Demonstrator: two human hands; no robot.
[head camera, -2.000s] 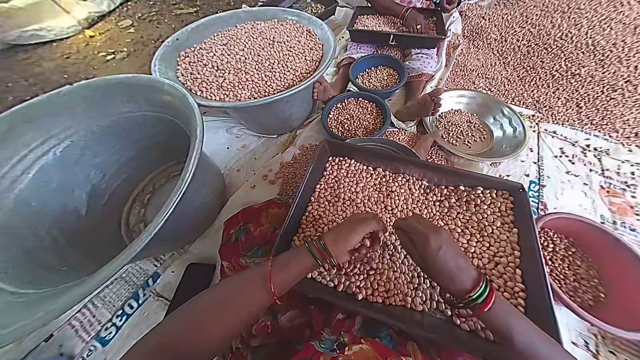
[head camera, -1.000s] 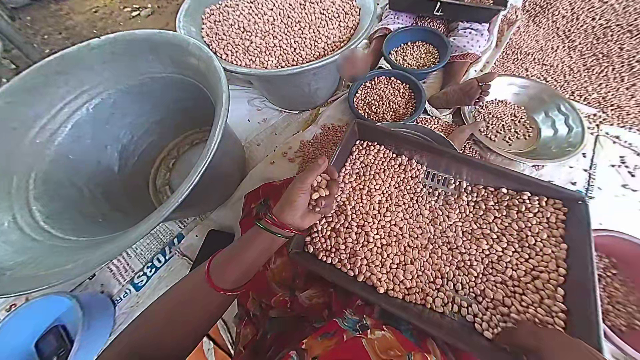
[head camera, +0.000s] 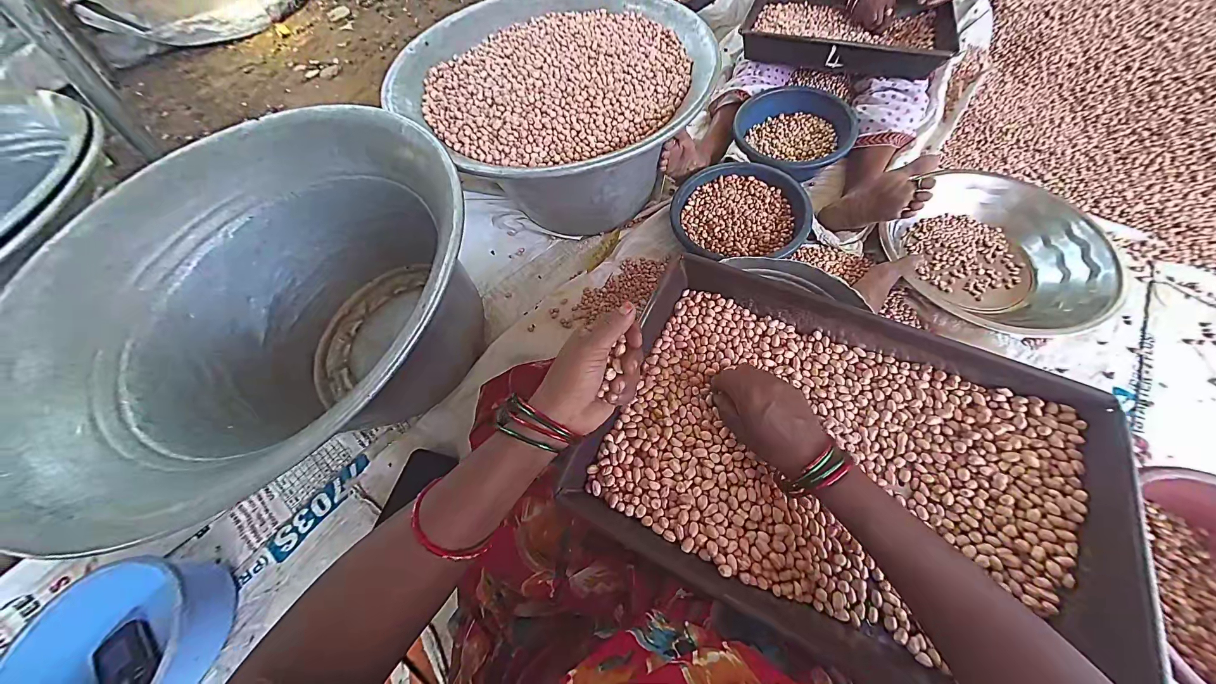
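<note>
A dark rectangular tray (head camera: 1107, 494) lies over my lap, spread with shelled peanuts (head camera: 912, 427). My left hand (head camera: 598, 375) is at the tray's left wall, its fingers curled around several peanuts in the palm. Inside the tray, my right hand (head camera: 768, 418) reaches down with its fingertips on the peanuts; whether it has one pinched is hidden. Both wrists wear bangles. A small heap of peanuts (head camera: 622, 290) lies on the sacking just past the tray's upper left corner.
A large metal tub (head camera: 237, 313) stands at left, a peanut-filled one (head camera: 570, 190) behind it. Blue bowls (head camera: 741, 245), a steel plate (head camera: 1073, 275), a red basin (head camera: 1178, 484) and a blue plastic object (head camera: 85, 608) surround me. Opposite, a person's hands (head camera: 869, 11) are over another tray.
My right hand has moved from the tray's lower right edge to the peanuts near its middle. My left hand still holds peanuts by the left wall. Two seconds ago both hands were together over the tray.
</note>
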